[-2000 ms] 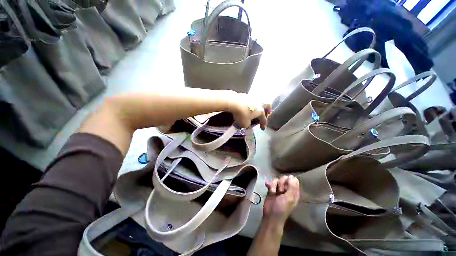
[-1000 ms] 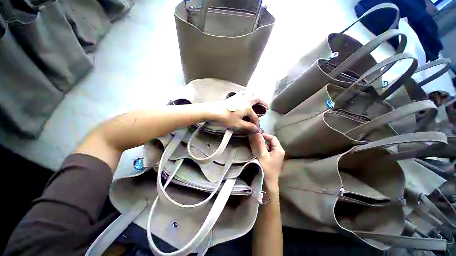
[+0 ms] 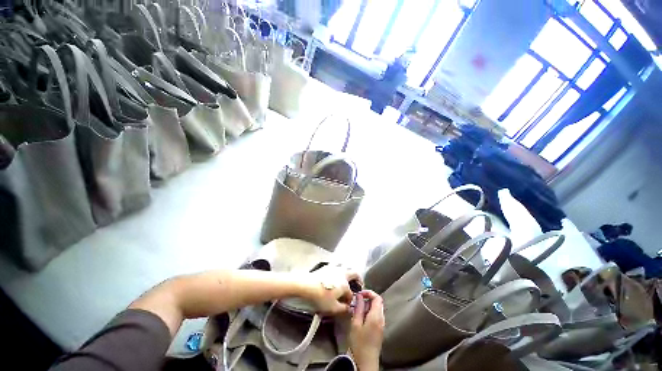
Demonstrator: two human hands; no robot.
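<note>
A grey-beige tote bag [image 3: 290,330] lies at the bottom centre, its pale handle loop towards me, overlapping other bags cut off by the lower edge. My left hand [image 3: 334,291] reaches in from the left, fingers closed at the bag's upper right corner. My right hand [image 3: 367,323] comes up from below, fingertips pinched at the same corner, touching or almost touching my left fingertips. The fingers hide the exact spot, and any small fitting there cannot be made out. A blue scrap [image 3: 194,340] shows at the left on a bag edge.
One tote bag [image 3: 312,217] stands upright beyond my hands on the white table [image 3: 196,224]. Rows of similar bags [image 3: 116,167] stand at the left, more bags [image 3: 443,304] lean at the right. A dark blue pile [image 3: 501,170] lies beyond, before large windows.
The view has tilted up, so the bags and hands sit lower in the picture. My right hand has risen from beside the bag to meet my left hand at the corner, where both stay.
</note>
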